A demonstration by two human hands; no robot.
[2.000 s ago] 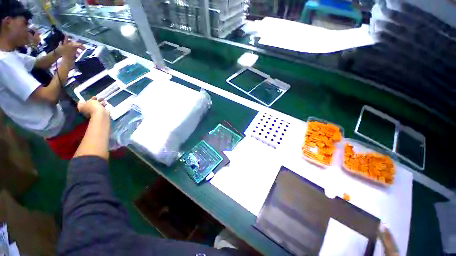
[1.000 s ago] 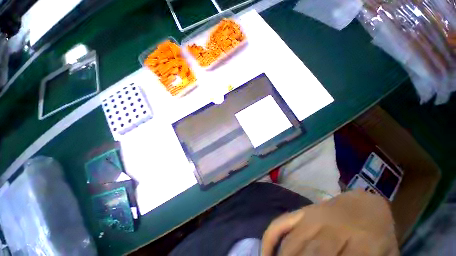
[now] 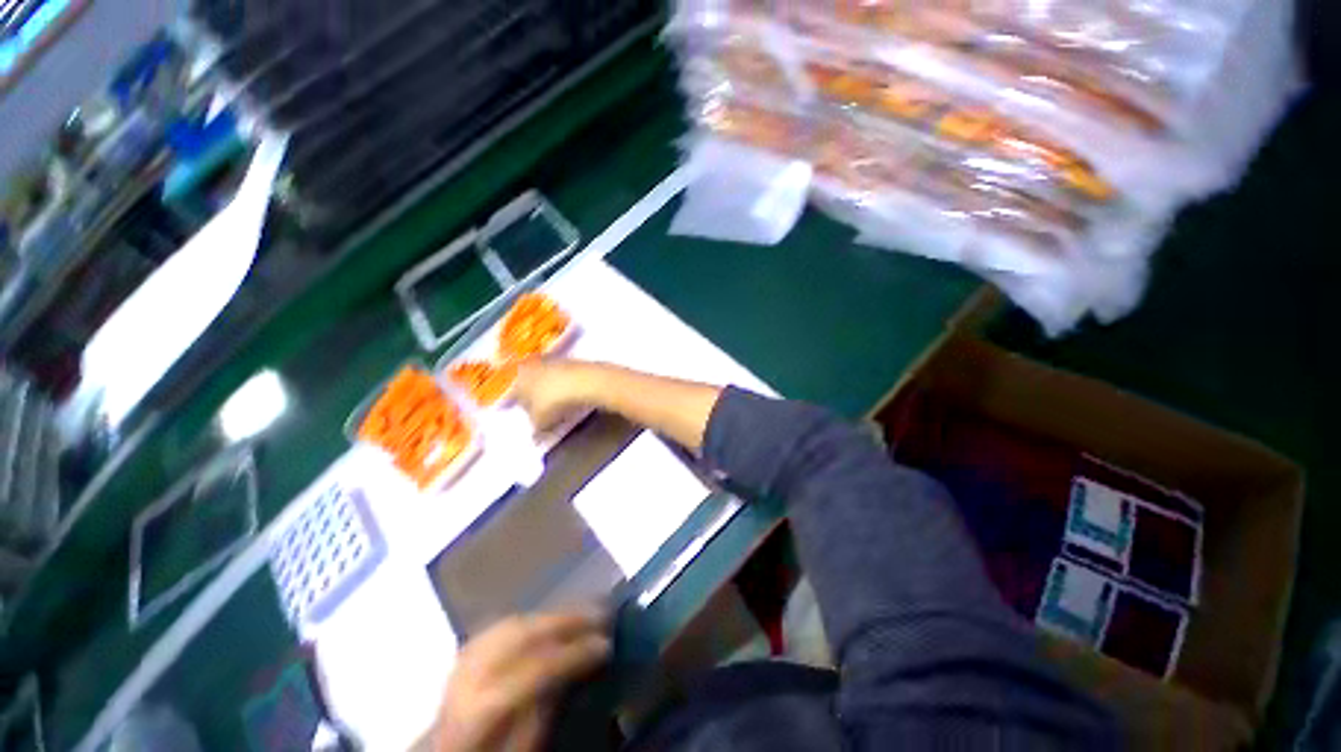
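Observation:
The dark jig (image 3: 522, 551) lies on white paper (image 3: 368, 661), with a pale rectangle (image 3: 643, 503) on its right part. My right hand (image 3: 556, 394) reaches over the jig to the near edge of the right tub of orange pieces (image 3: 533, 326); its fingertips are too blurred to tell a hold. A second orange tub (image 3: 419, 429) stands to its left. My left hand (image 3: 515, 676) is blurred at the jig's near edge, fingers bent; whether it holds something is unclear. A white keypad sheet with dark dots (image 3: 324, 547) lies left of the tubs.
An open carton (image 3: 1265, 514) at the right holds housings (image 3: 1129, 536). Bagged parts (image 3: 941, 132) are heaped at the far right of the green bench (image 3: 824, 294). Empty frames (image 3: 493, 262) lie beyond the tubs and at the left (image 3: 191, 536). Blurred green boards (image 3: 280, 713) lie at the lower left.
The view has swung further right, showing more of the carton and bags. My right hand has moved from near the carton to the tubs. My left hand has come into view by the jig.

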